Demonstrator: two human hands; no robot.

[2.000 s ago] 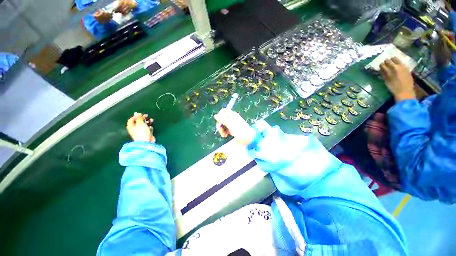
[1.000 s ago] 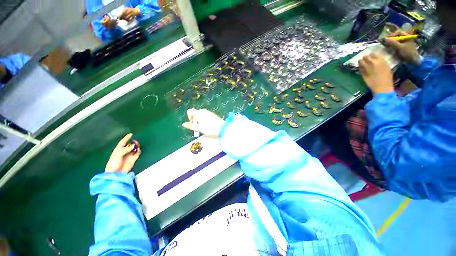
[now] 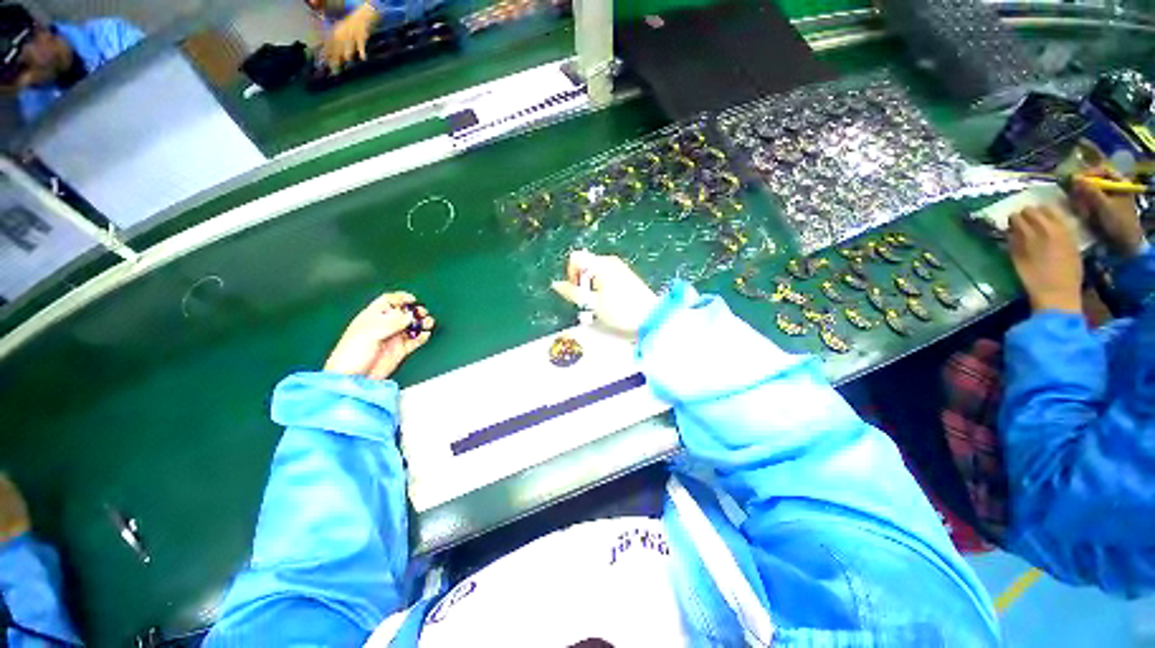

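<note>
My left hand [image 3: 380, 338] is over the green bench, left of the white sheet, with a small dark unit [image 3: 413, 322] held in its fingertips. My right hand [image 3: 605, 294] is above the sheet's far edge, near the front of the clear blister tray, its fingers curled around a slim pale tool [image 3: 585, 315], mostly hidden by the hand. A round gold-yellow speckled piece [image 3: 565, 351] lies on the white work sheet [image 3: 507, 394], beyond its black stripe. The clear blister tray [image 3: 633, 215] holds dark and yellow curved parts in its far and right rows.
A fuller silvery tray [image 3: 842, 158] lies farther right, with a black tray [image 3: 709, 57] behind. Loose crescent parts [image 3: 861, 291] lie at right beside a neighbour's hands [image 3: 1046, 260]. A pale rail [image 3: 317, 186] runs behind. A small tool [image 3: 128, 533] and another person's sleeve [image 3: 38, 585] are at left.
The view has shifted. My right hand's tool pointed up over the clear tray two seconds ago; now it points down by the hand. My left hand still holds the small unit, its fingers more closed around it.
</note>
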